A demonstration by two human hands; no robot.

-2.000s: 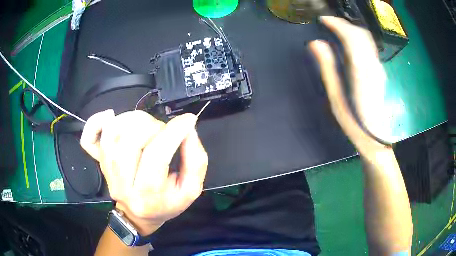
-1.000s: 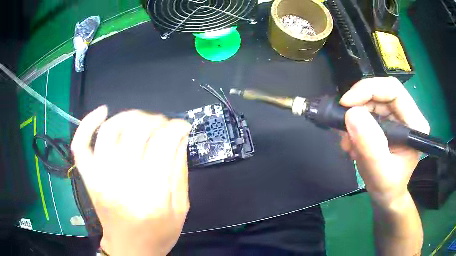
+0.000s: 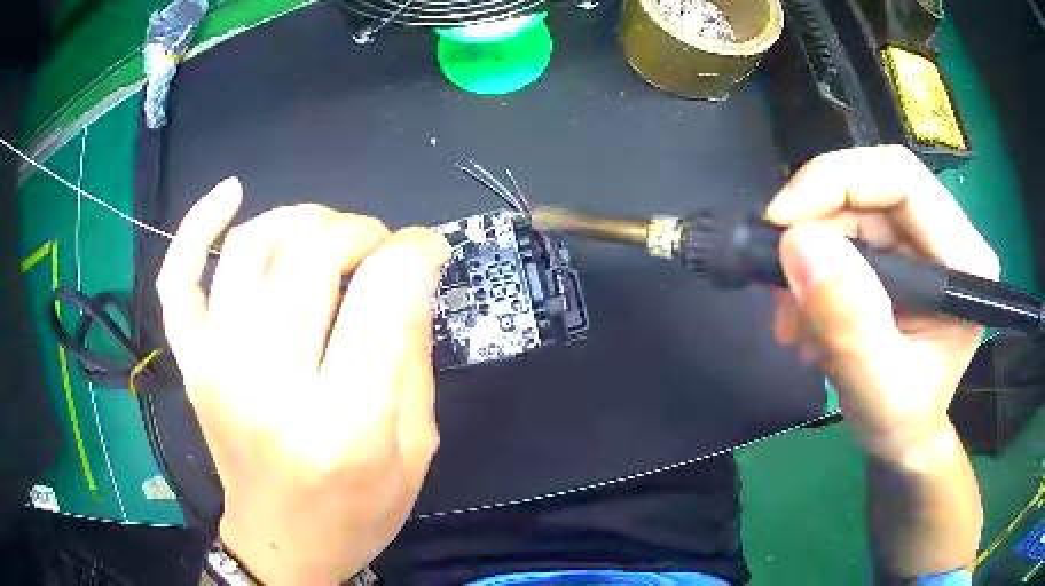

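My right hand [image 3: 877,286] grips the black handle of the soldering iron [image 3: 619,230]; its brassy barrel points left, with the tip at the board's far right corner, beside the short black lead wires [image 3: 495,187]. The circuit board [image 3: 487,298] lies on the black device housing [image 3: 564,295]. My left hand [image 3: 309,343] covers the left part of the unit, its fingertips at the board's left edge. The thin silvery solder wire [image 3: 97,200] runs from the left edge into my left hand. Its end is hidden behind the fingers.
The unit lies on a black mat [image 3: 642,401]. Behind it are a green disc [image 3: 495,57], a fan guard [image 3: 447,9] and a brown tape roll [image 3: 701,52]. The station's yellow sponge [image 3: 924,101] is at far right. A tied black cable [image 3: 97,343] lies left; a plastic-wrapped connector [image 3: 170,57] lies upper left.
My right hand, empty at first, has taken hold of the soldering iron and brought its tip left to the board. My left hand has moved onto the unit's left side.
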